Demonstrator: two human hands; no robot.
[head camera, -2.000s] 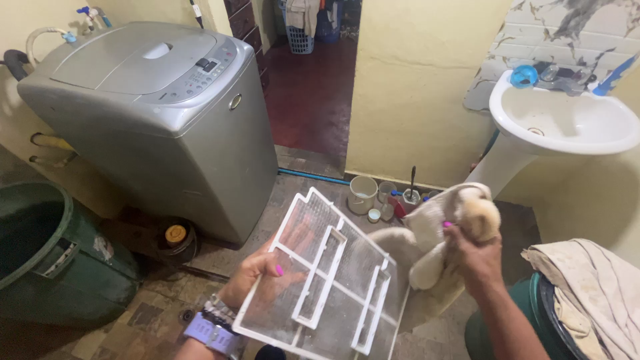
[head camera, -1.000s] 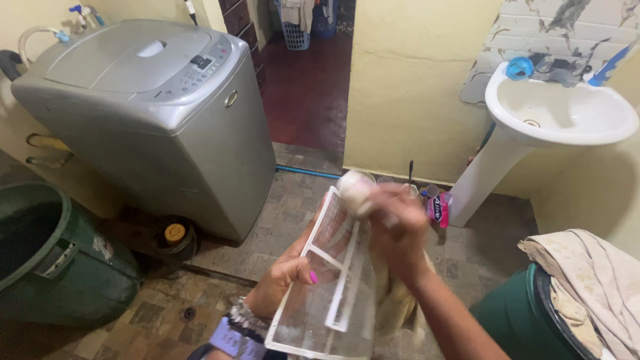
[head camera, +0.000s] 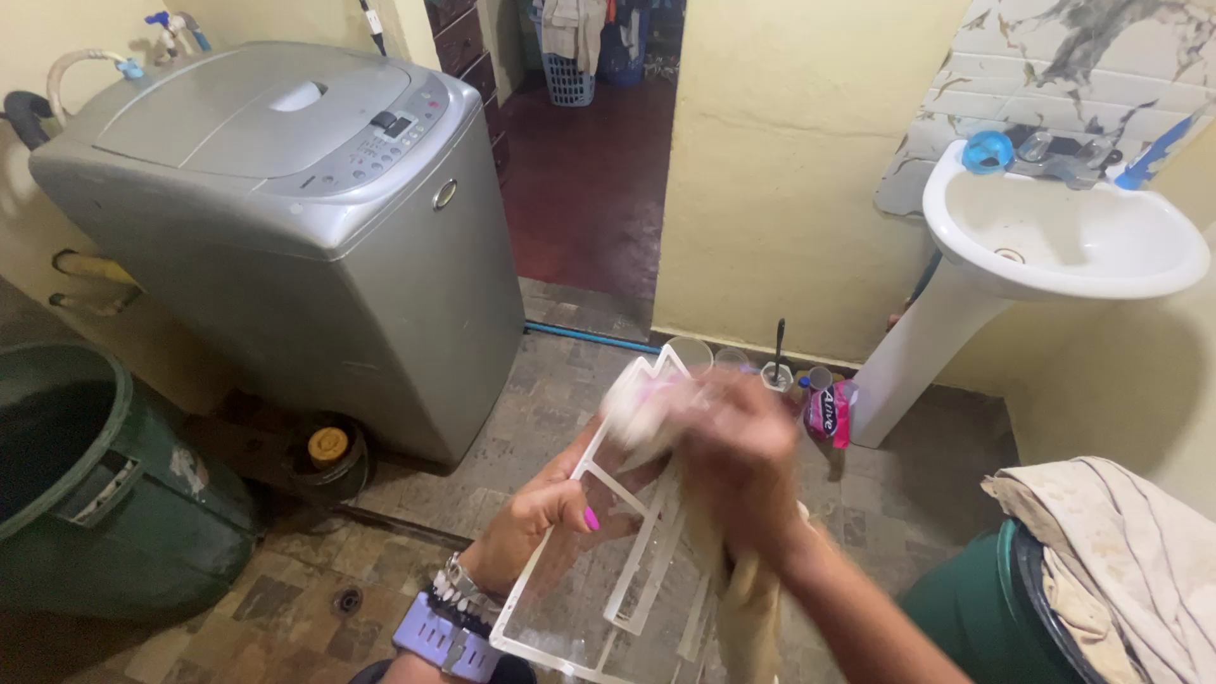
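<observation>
My left hand (head camera: 541, 522) grips the left edge of a white plastic-framed mesh filter (head camera: 630, 560), which is tilted in front of me. A purple watch band and bracelets circle that wrist. My right hand (head camera: 736, 442), blurred by motion, is closed on a whitish cloth (head camera: 641, 404) that lies against the upper end of the frame. More beige cloth (head camera: 750, 608) hangs below that hand, along the right part of the filter and partly hidden by the forearm.
A grey washing machine (head camera: 380, 285) stands at left, beside a green bin (head camera: 190, 503) and a small bucket with a yellow lid (head camera: 328, 446). At right are a white pedestal sink (head camera: 1064, 256), a pink packet (head camera: 829, 413) with cups near it, and a green barrel (head camera: 969, 589) topped with cloth (head camera: 1121, 541).
Two seconds ago my right hand held the bunched cloth off the right side of the filter. It has moved left onto the frame's upper end, and the filter is turned more steeply.
</observation>
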